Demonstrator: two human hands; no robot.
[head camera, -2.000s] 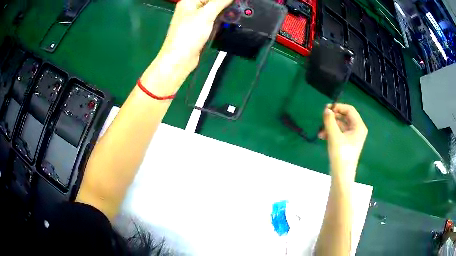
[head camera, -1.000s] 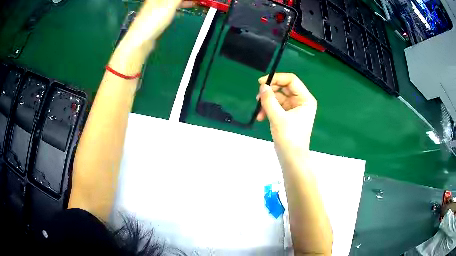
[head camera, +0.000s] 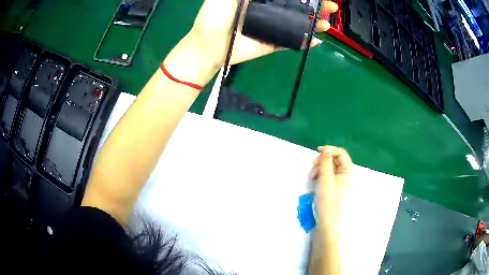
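Observation:
My left hand (head camera: 228, 35) is at the top centre and holds a black phone middle frame (head camera: 296, 90) from behind, with fingertips showing past its right edge. The frame has a dark panel across its upper part and a large open window below. Its top end is cut off by the picture's edge. My right hand (head camera: 331, 166) is over the white work sheet (head camera: 230, 198), near its far edge, with fingers curled together. Whether it pinches anything small cannot be told. A blue item (head camera: 306, 212) lies on the sheet beside my right hand.
A black blister tray (head camera: 80, 185) with several frames stands at the left. A loose frame (head camera: 101, 47) lies on the green mat at the upper left. A red tray (head camera: 351, 43) and another black tray (head camera: 437, 102) are at the upper right. A white strip (head camera: 213, 96) crosses the mat.
My right hand has let go of the frame it held and moved down to the white sheet. My left hand has moved right from the upper left and now holds a frame.

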